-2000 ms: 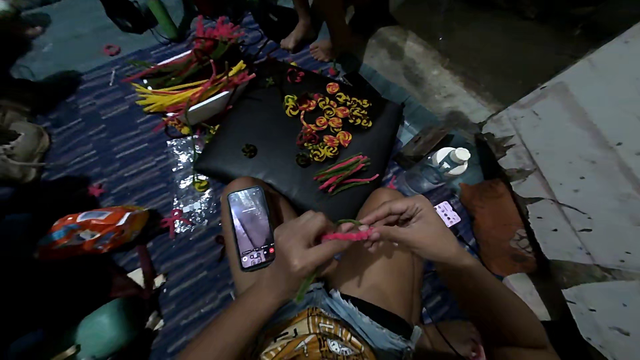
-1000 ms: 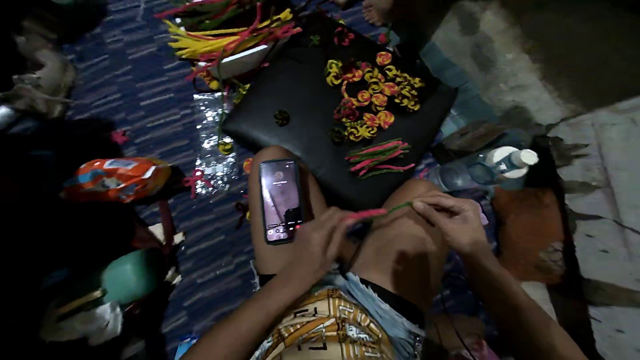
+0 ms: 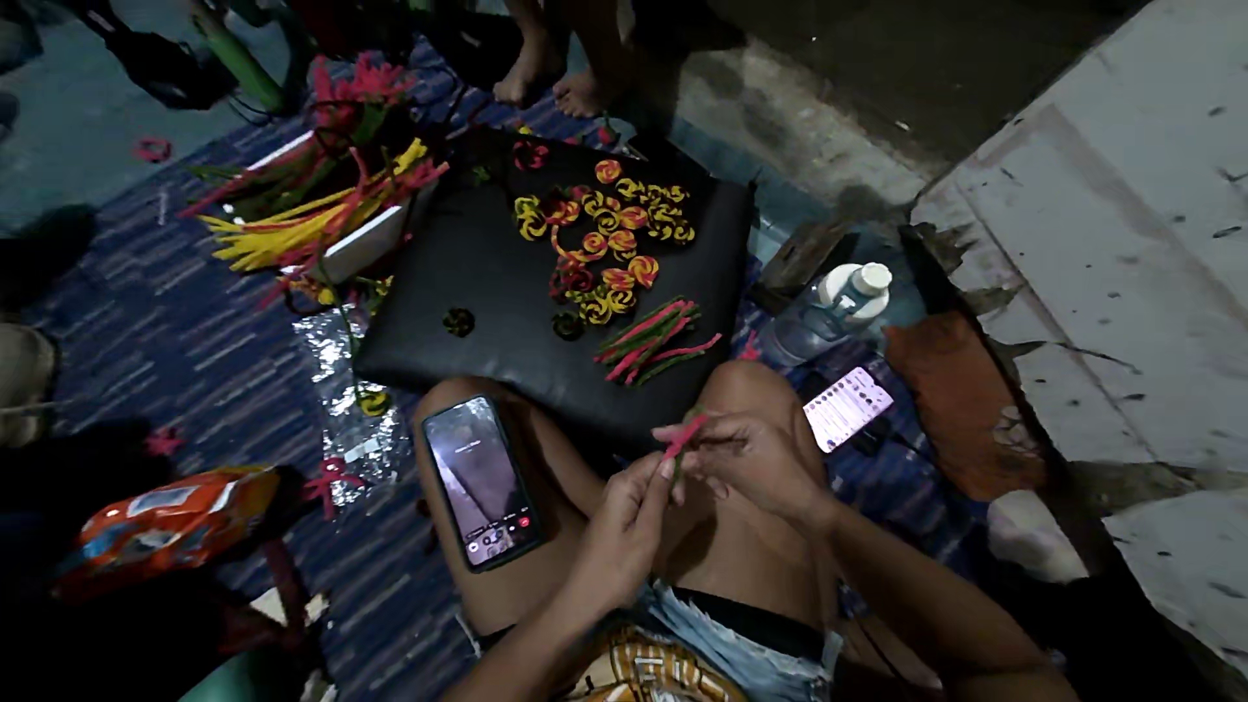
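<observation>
Between my thighs, my left hand [image 3: 634, 507] and my right hand [image 3: 746, 458] meet around a twisted pink and green pipe cleaner [image 3: 685, 437], pinched at the fingertips of both. Just beyond them, a small bundle of pink and green pipe cleaners [image 3: 648, 341] lies on a black cushion [image 3: 507, 361]. Farther up the cushion is a cluster of coiled yellow, orange and red pipe-cleaner rosettes [image 3: 609, 234]. A dark rosette [image 3: 458, 322] sits apart on the left. My fingers partly hide the piece they hold.
A phone [image 3: 483, 483] rests on my left thigh; another lit phone [image 3: 848, 409] lies at the right near a clear plastic bottle [image 3: 829, 312]. A white tray [image 3: 361, 244] holds long pipe cleaners. An orange packet [image 3: 175, 517] is at the left. A person's bare feet [image 3: 556, 93] are at the top.
My hands have come closer together than one second ago, when the pink and green strand stretched between them. It now stands more upright at my fingertips.
</observation>
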